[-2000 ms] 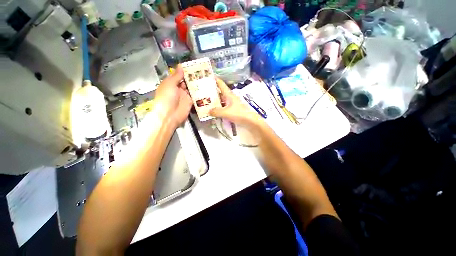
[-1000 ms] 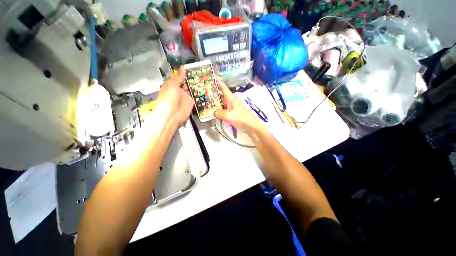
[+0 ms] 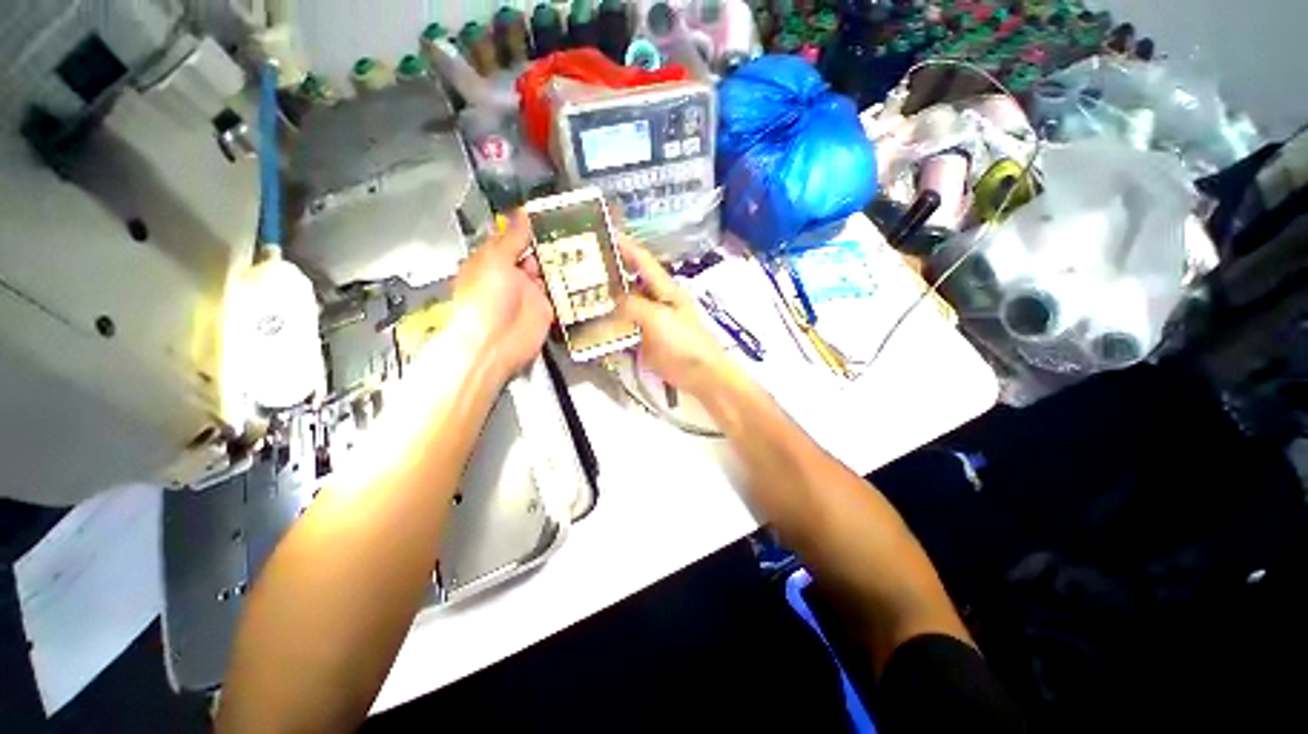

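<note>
A white smartphone [image 3: 583,273] with a lit screen is held upright above the white table, in front of the control panel. My left hand [image 3: 502,294] grips its left edge. My right hand [image 3: 663,318] holds its right edge, with the thumb near the lower part of the screen. The fingers behind the phone are hidden. The screen shows a darker top and bright small pictures, too small to read.
The sewing machine [image 3: 115,244] and its metal bed [image 3: 495,502] are at left. Behind the phone are the control panel [image 3: 638,144], red bag [image 3: 588,72] and blue bag [image 3: 796,151]. Pens [image 3: 811,323] lie on the table [image 3: 646,502]. Clear bags [image 3: 1097,258] stand right.
The picture on the phone screen has changed, from a bright page to a colourful one to a darker page with small pictures. Both hands keep their hold. The view has shifted slightly.
</note>
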